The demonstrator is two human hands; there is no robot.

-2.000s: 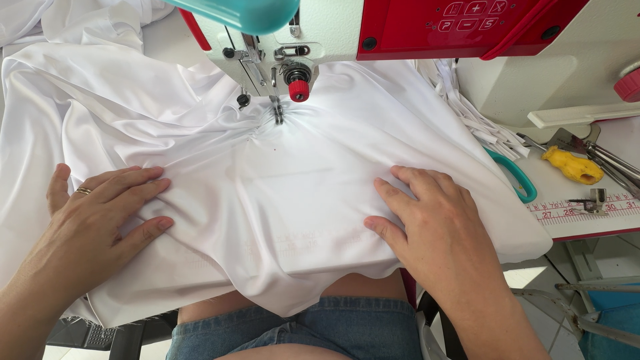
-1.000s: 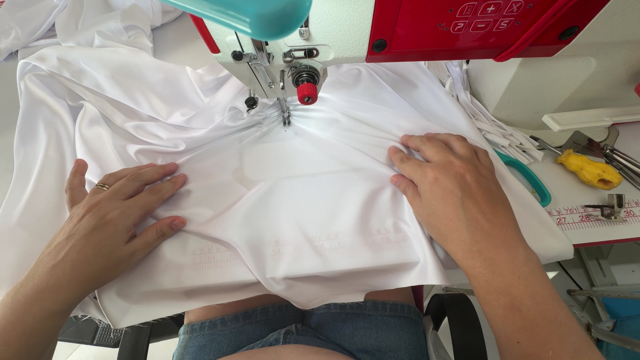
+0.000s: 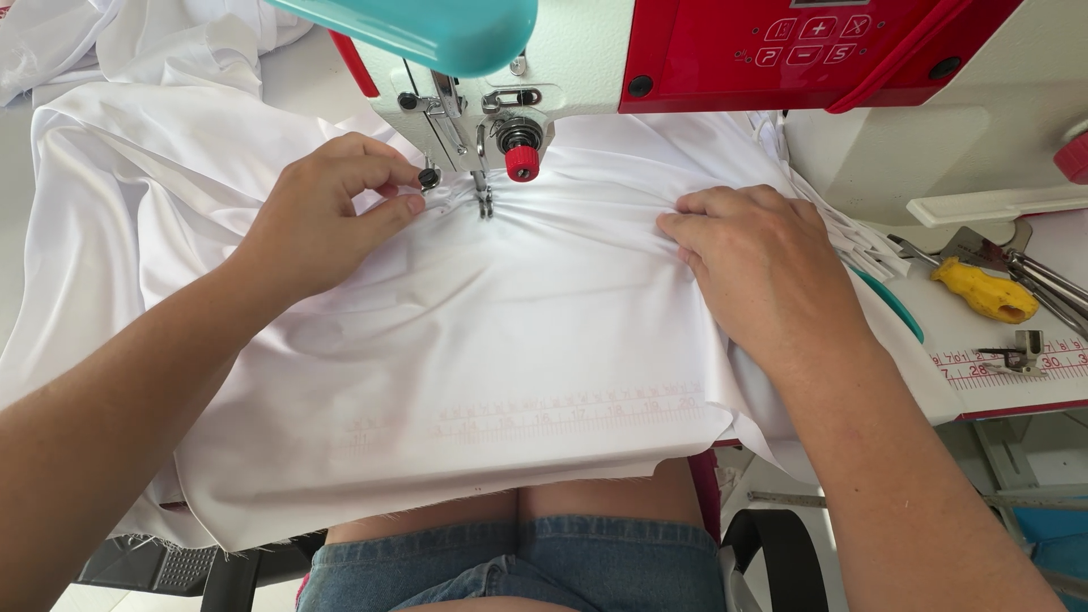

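White satiny fabric (image 3: 544, 314) lies spread under the presser foot (image 3: 485, 204) of a sewing machine (image 3: 586, 51), with gathers fanning out from the foot. My left hand (image 3: 331, 212) is just left of the needle area, thumb and fingertips close together at the gathered cloth; whether cloth is pinched between them is unclear. To the right of the foot, my right hand (image 3: 756, 263) rests on the fabric with bent fingers, its fingertips at the folds. A red tension knob (image 3: 522, 162) sits on the machine head above the foot.
On the right of the table are a yellow-handled screwdriver (image 3: 986, 289), metal tools (image 3: 1050, 276), a small metal presser foot (image 3: 1020, 353) and a printed ruler scale (image 3: 1067, 361). Teal scissors handles (image 3: 891, 302) show partly under the fabric. More white cloth (image 3: 178, 42) lies at the back left.
My left hand has moved from the left part of the fabric up and right, close to the needle. The fabric in front of the machine lies flatter and shows the ruler marks through it.
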